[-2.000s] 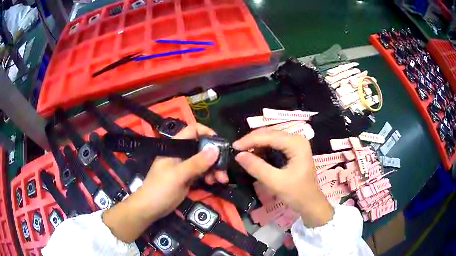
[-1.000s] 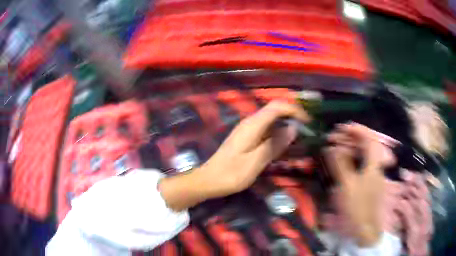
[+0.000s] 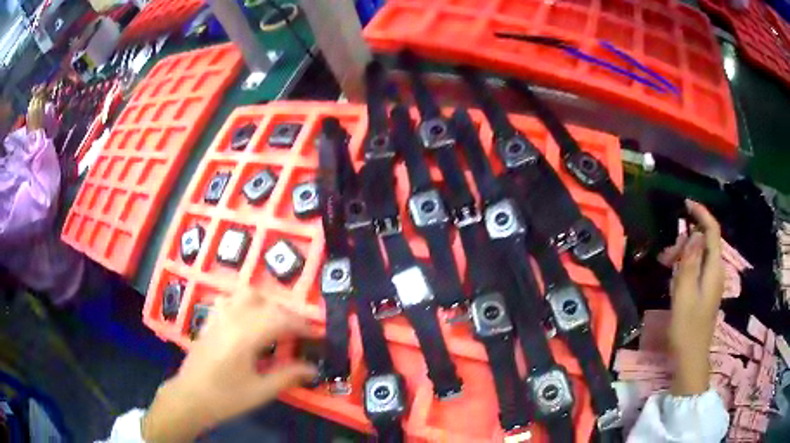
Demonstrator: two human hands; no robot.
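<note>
Several strapped smartwatches [image 3: 491, 313] lie in overlapping rows over the red compartment tray [image 3: 333, 112], their black straps running away from me. Bare watch cases [image 3: 284, 260] sit in the tray's left pockets. My left hand [image 3: 234, 363] is blurred, over the tray's near left corner, thumb and fingers apart around a dark spot; I see nothing held. My right hand [image 3: 697, 294] is right of the tray, between the dark straps and pink straps [image 3: 741, 363], fingers raised and apart; I see nothing held.
A raised red tray [image 3: 554, 26] at the back holds dark tweezers [image 3: 533, 38] and blue sticks [image 3: 641, 67]. A mostly empty red pocket tray [image 3: 147, 160] stands on the left. Metal posts rise behind. A person's pinkish-purple sleeve [image 3: 30, 182] shows at the far left.
The view has swung left. The watch and strap held between my hands earlier are no longer seen there. My hands have moved far apart, the left one to the tray's left part.
</note>
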